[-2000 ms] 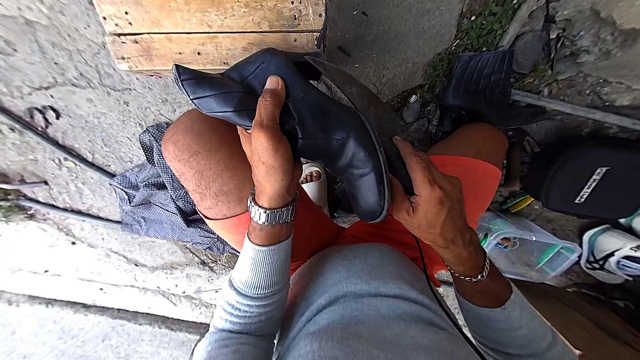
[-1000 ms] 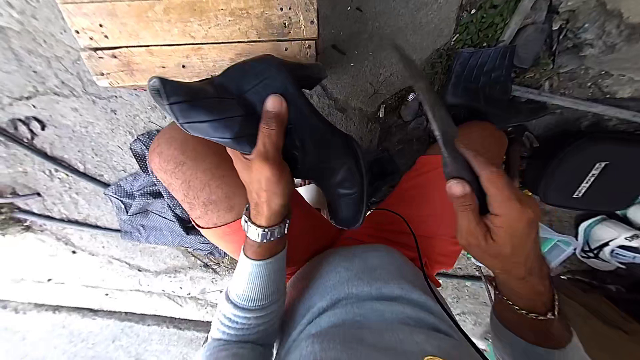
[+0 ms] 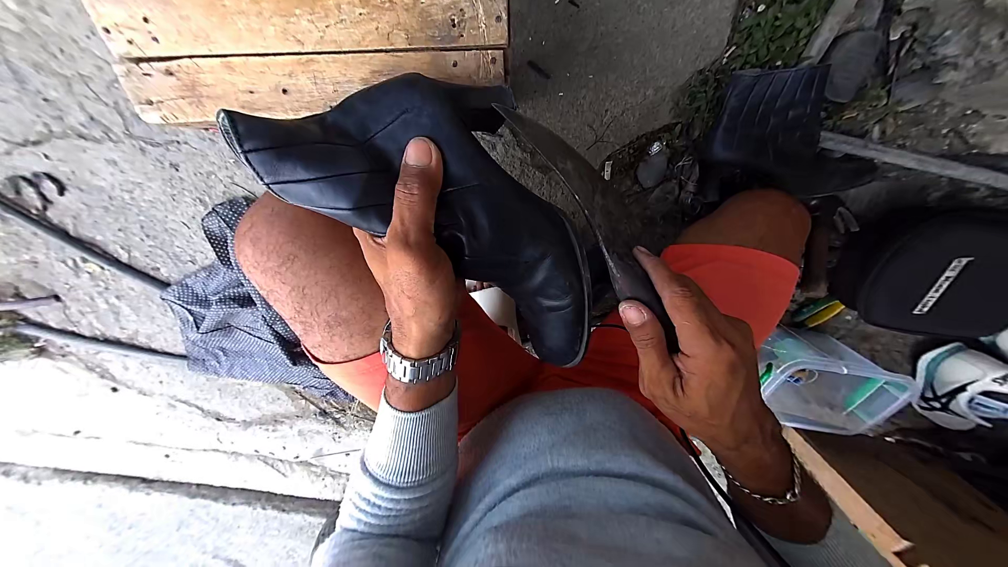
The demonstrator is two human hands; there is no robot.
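A dark leather ankle boot lies on its side over my lap, its opening at the left and its toe pointing down. My left hand grips it around the ankle, thumb on top. My right hand holds a dark curved-blade knife by its handle, beside the sole edge. The blade runs up and left, its tip near the boot's heel. Whether the blade touches the sole, I cannot tell.
Wooden planks stand ahead. A second dark boot is at the upper right. A black case, a clear plastic box and a white sneaker lie at the right. A patterned cloth lies at the left.
My right hand first moved away from the boot with the knife, then came back beside the sole. My left hand has kept hold of the boot.
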